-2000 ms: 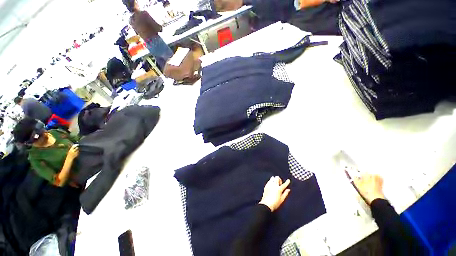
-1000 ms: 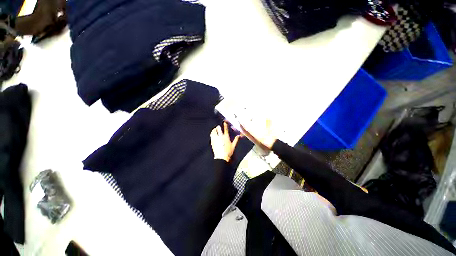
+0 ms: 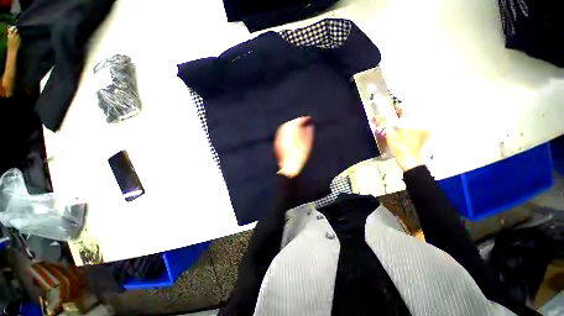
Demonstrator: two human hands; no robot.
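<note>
A dark navy garment body [image 3: 272, 111] lies flat in front of me, with checked cloth showing at its neck, left edge and lower right corner. A pale, flat oblong plate [image 3: 375, 102] lies along its right edge, partly over the cloth. My right hand [image 3: 407, 143] is at the plate's lower half, fingers over its right side; blur hides whether they grip it or a small tool. My left hand [image 3: 294, 146] is over the middle of the garment, blurred, with fingers bunched; I cannot tell whether it touches the cloth or holds anything.
A clear bag with dark contents [image 3: 117, 89] and a black phone [image 3: 125, 176] lie on the white table [image 3: 167, 216] at left. Dark garments lie at the top edge, upper left and upper right. A crumpled plastic bag [image 3: 40, 207] hangs at the left edge. Blue bins [image 3: 507, 179] stand below the table.
The view has swung left, bringing the phone into sight. My left hand has moved away from the plate towards the garment's middle. My right hand stays at the plate.
</note>
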